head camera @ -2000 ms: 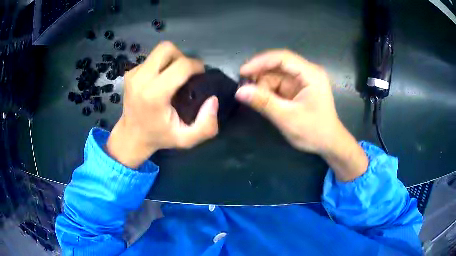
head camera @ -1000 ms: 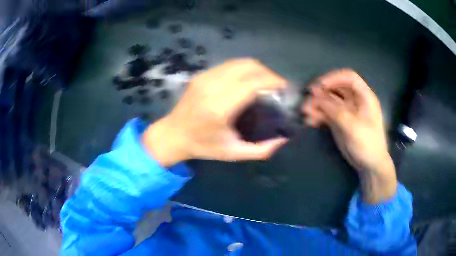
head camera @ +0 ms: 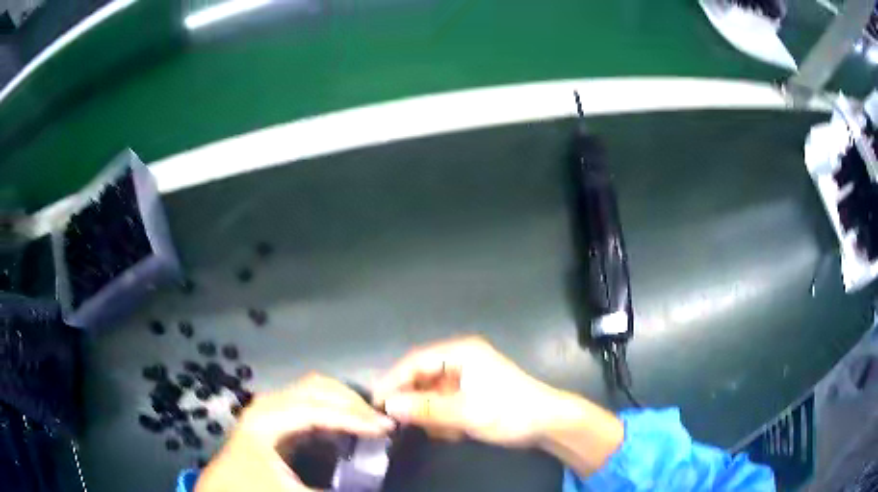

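Observation:
My left hand [head camera: 279,432], cut off by the bottom edge, holds a black plastic part [head camera: 362,465] with a greyish, shiny face. My right hand [head camera: 462,392] meets it at the part's upper right, thumb and fingertips pinched together. Whether a small ring is between the right fingertips cannot be made out. Loose small black rings [head camera: 197,384] lie in a pile on the bench to the left of my left hand, with a few strays above the pile.
The electric screwdriver [head camera: 605,240] lies right of centre, bit pointing away. A parts bin [head camera: 159,216] of black pieces stands at left. A pale rail [head camera: 385,120] borders the green conveyor [head camera: 433,48]. A white container [head camera: 830,183] with dark parts is at far right.
The view has tilted up and forward, so the conveyor, rail and bin now show and the hands sit lower in the picture. My right fingers, apart from the part one second ago, are now at it.

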